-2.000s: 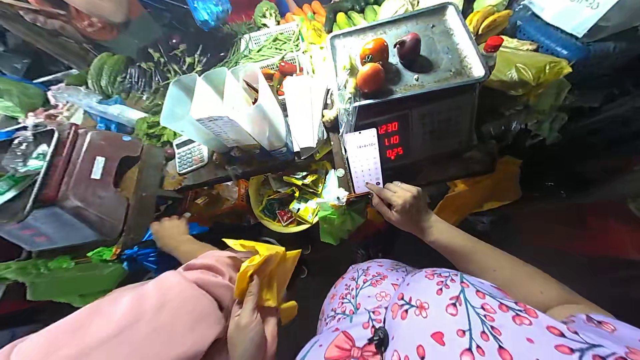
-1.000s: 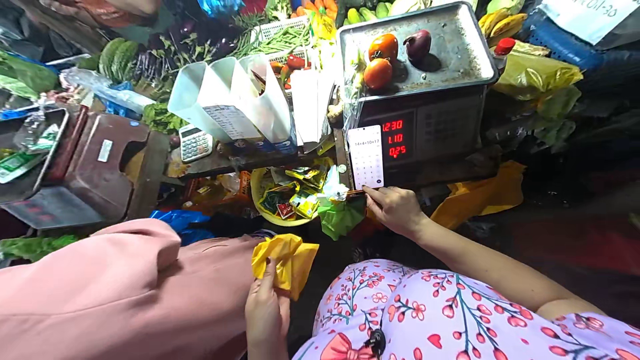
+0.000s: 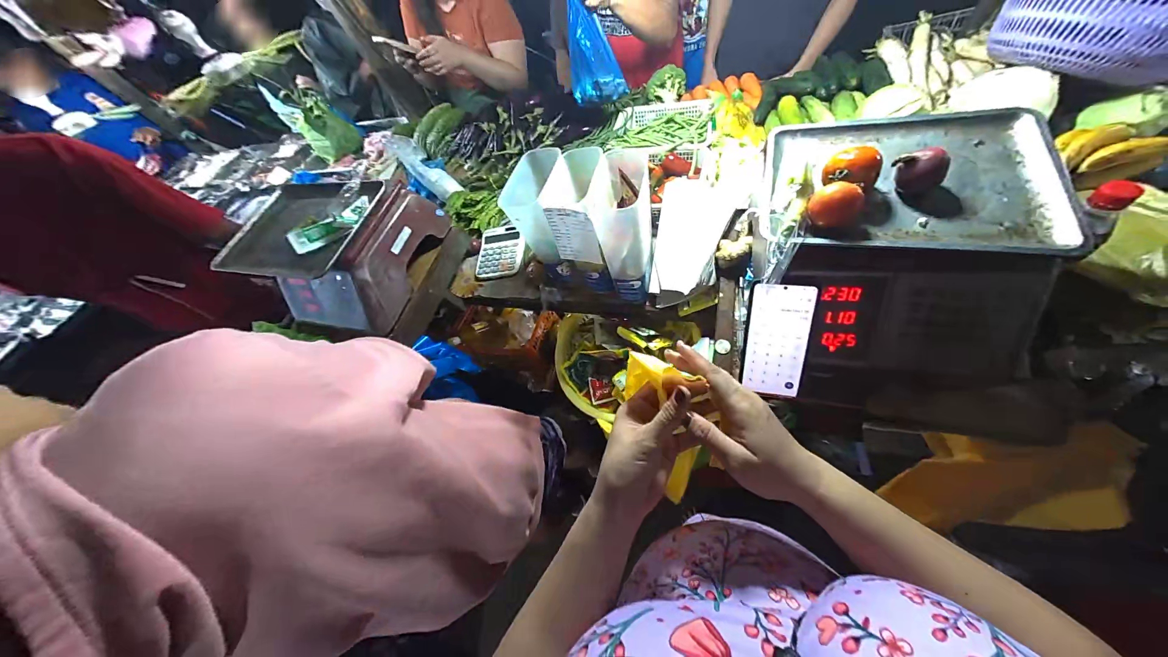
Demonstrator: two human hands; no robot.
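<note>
My left hand [image 3: 641, 444] grips a crumpled yellow plastic bag [image 3: 650, 374] in front of my lap. From the right, my right hand [image 3: 741, 422] is against the same bag, fingers spread; whether it grips the bag I cannot tell. Just beyond is a yellow basket [image 3: 568, 372] of small packets. A phone [image 3: 780, 339] showing a calculator leans upright on a digital scale [image 3: 931, 319] with lit red digits. Two tomatoes [image 3: 837, 205] and a red onion [image 3: 922, 171] lie on the scale's metal tray [image 3: 1004, 196].
White plastic holders [image 3: 584, 205] and a calculator [image 3: 501, 253] stand on the stall. A second scale [image 3: 365, 265] is at the left. A person in a pink top [image 3: 301, 456] bends close on my left. Vegetables, including broccoli [image 3: 666, 84], line the back, where people stand.
My right hand has left the phone and come to the yellow bag in my left hand. The bag is now over the basket's near edge. The view has shifted to show more of the stall's back.
</note>
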